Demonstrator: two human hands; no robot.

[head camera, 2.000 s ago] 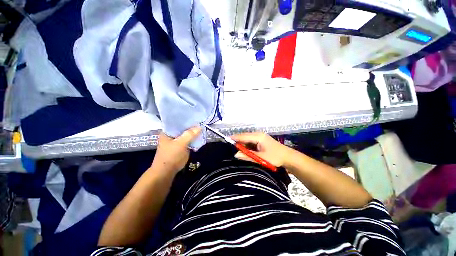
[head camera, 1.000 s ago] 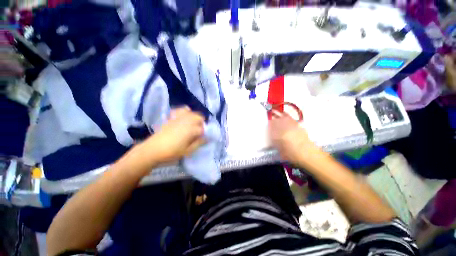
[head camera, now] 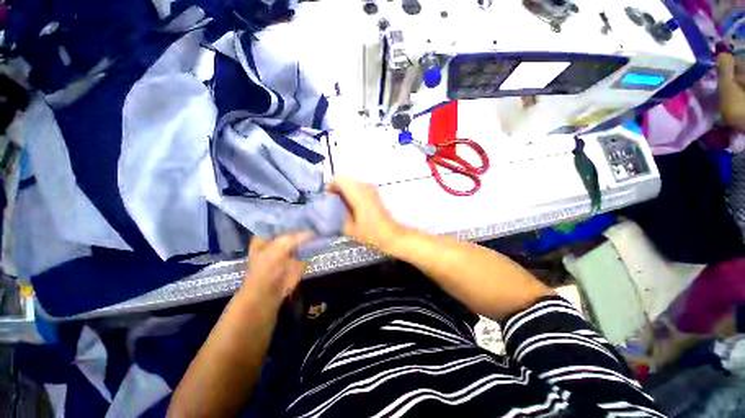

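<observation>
The navy and light grey-blue garment panels [head camera: 163,155] lie in a heap on the left of the white sewing table. My left hand [head camera: 278,260] grips their near edge at the table's front. My right hand [head camera: 359,214] holds the same light fabric just to the right, its fingers blurred. Scissors with red loop handles [head camera: 462,166] lie on the machine bed, right of both hands, with their tips near the needle area. A red fabric scrap [head camera: 443,122] lies partly under them.
The white sewing machine head [head camera: 523,41] with a blue-lit display stands behind the scissors. A dark green tassel [head camera: 586,175] lies at the bed's right end. Light green fabric [head camera: 608,282] and other cloth lie below right. Part of another person's arm [head camera: 725,94] shows at the right edge.
The scissors have left my right hand and lie on the bed. My right hand has moved left onto the fabric. My left hand has kept hold of the fabric, which is bunched differently.
</observation>
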